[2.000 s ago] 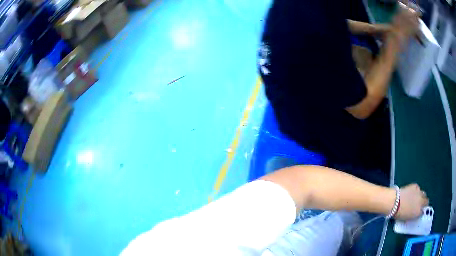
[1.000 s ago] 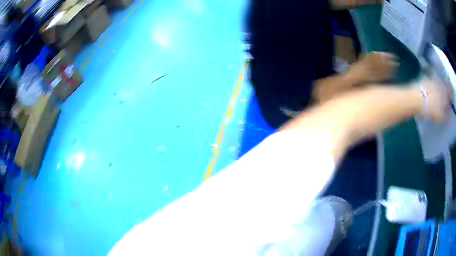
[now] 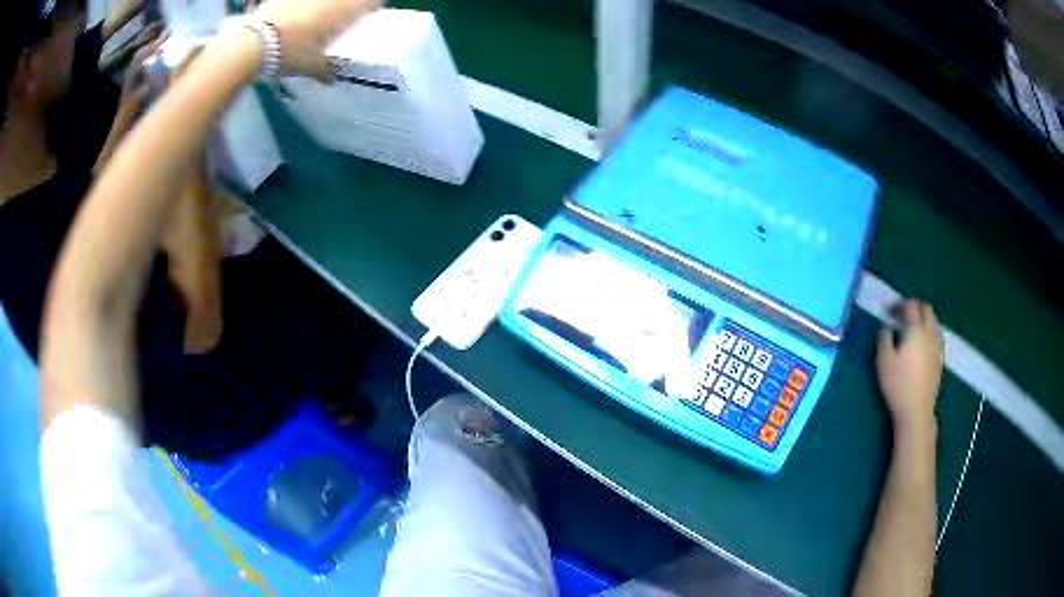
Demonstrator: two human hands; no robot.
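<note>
A white retail box (image 3: 403,117) stands on the dark green table at the upper left, with a dark slot-like mark and small print on it. My left hand (image 3: 313,35), blurred and partly cut off by the top edge, grips its upper left corner. A bright blue counting scale (image 3: 805,362) sits at the centre right. Its flat weighing platform (image 3: 735,198) bears no box, and its display (image 3: 613,309) is whitened by glare. My right hand (image 3: 912,362) rests right of the scale by the white edging strip, fingers slightly bent, holding nothing visible.
A white smartphone (image 3: 481,282) lies face down left of the scale, with a white charging cable (image 3: 411,373) over the table edge. A co-worker in dark clothing (image 3: 47,222) sits at the left beside another white box (image 3: 247,140). A blue stool (image 3: 315,484) is below. A white post (image 3: 622,70) stands behind.
The view has swung right, bringing the whole scale and my right hand into sight. My left hand has left the phone and reached to the white box.
</note>
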